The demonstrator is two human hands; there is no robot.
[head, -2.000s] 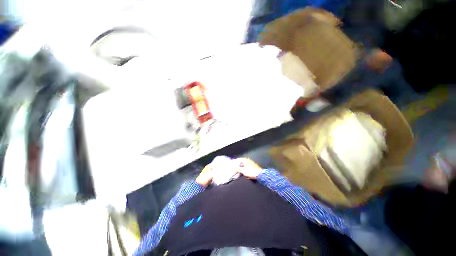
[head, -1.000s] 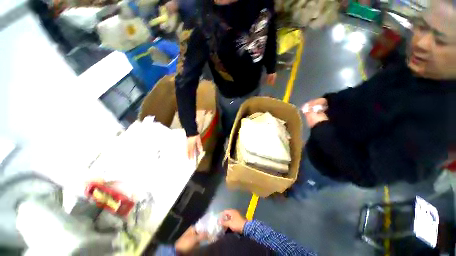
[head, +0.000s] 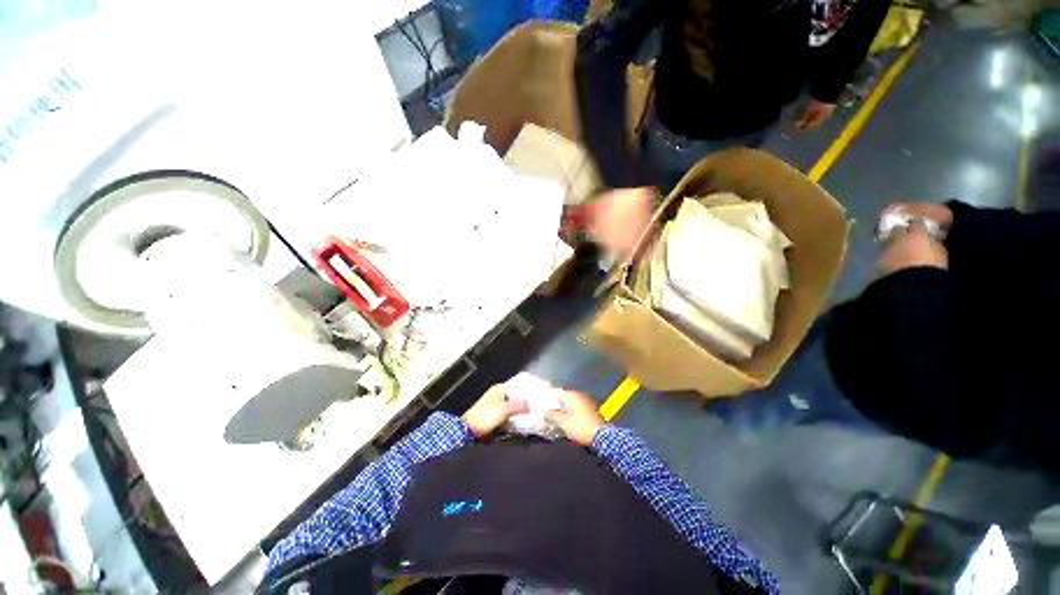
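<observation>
A small white crinkled bundle, which looks like a white packet or folded wrap, is held between my two hands over my lap, just off the table's front edge. My left hand grips its left side. My right hand grips its right side. The fingers cover part of the bundle, and what is inside cannot be told.
The press machine stands on the white table at left, with a red tape dispenser beside it. White paper with dark specks lies behind. A carton holds beige pieces. People stand beyond and at right.
My view has swung back left from the people toward the press and table. The bundle stays in my hands. The standing person's hand has moved off the table paper toward the carton.
</observation>
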